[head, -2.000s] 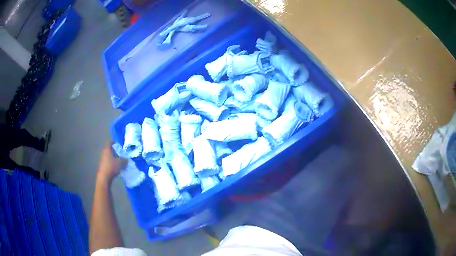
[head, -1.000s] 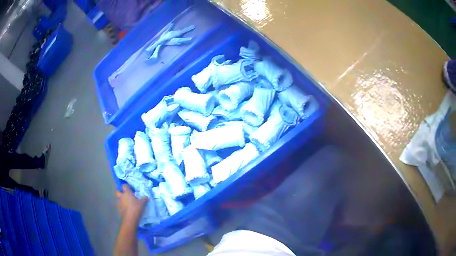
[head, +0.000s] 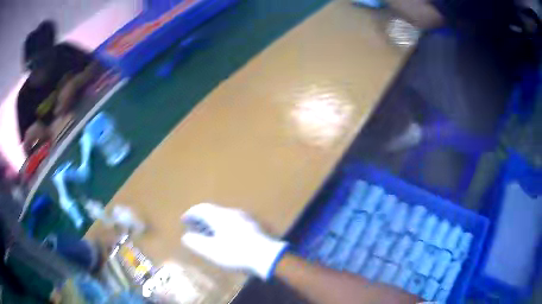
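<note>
My right hand [head: 232, 237], in a white knit glove with a blue cuff, is over the brown worktop [head: 249, 142]. Its fingers point left and look curled; a small dark patch shows between them, and blur hides whether they hold anything. My left hand is not seen. A blue tote [head: 481, 231] below the bench edge at the lower right holds light-blue tube parts [head: 395, 219] in neat rows.
Silver wrenches with a yellow strip [head: 135, 261] lie at the lower left, near a dark-blue sleeve [head: 77, 250]. Light-blue parts [head: 107, 139] lie on the green belt [head: 196, 65]. A person [head: 53, 83] is beyond it. Another person's arm [head: 419, 13] shows at the top right.
The view has swung from the tote of jumbled tubes to the worktop and the tote of neat rows. My left hand has left the picture; my gloved right hand has come in.
</note>
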